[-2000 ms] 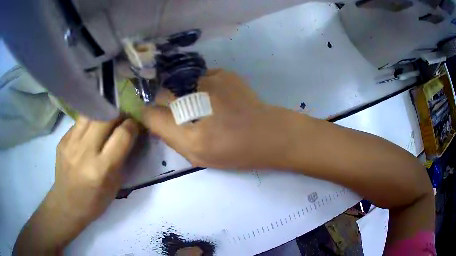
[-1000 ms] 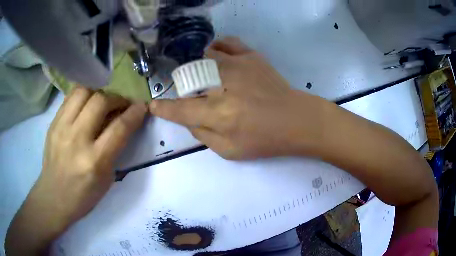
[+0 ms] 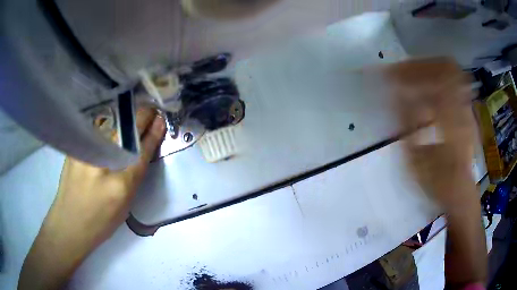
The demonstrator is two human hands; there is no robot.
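Note:
My left hand [image 3: 105, 175] is at the presser foot [image 3: 171, 126], its fingertips beside the foot and partly hidden behind the machine head [image 3: 51, 85]. Whether it holds cloth cannot be seen. My right hand [image 3: 428, 107] is blurred, over the right part of the machine bed [image 3: 295, 130], away from the needle. Whether it holds anything cannot be told. The shiny needle plate [image 3: 178, 141] shows under the foot. The ribbed white knob [image 3: 218, 144] is to its right. Pale cloth [image 3: 17, 136] shows dimly at the left edge.
A yellow tray [image 3: 499, 136] with small metal parts stands at the far right. The white table [image 3: 255, 238] has a printed ruler edge and a dark worn patch [image 3: 212, 281] at the bottom. A thin thread [image 3: 297, 199] lies near the bed's dark edge gap.
My right hand has moved from the needle area far to the right. The yellow-olive cloth under the fingers no longer shows. My left fingers are now higher, by the foot. The machine head fills more of the view.

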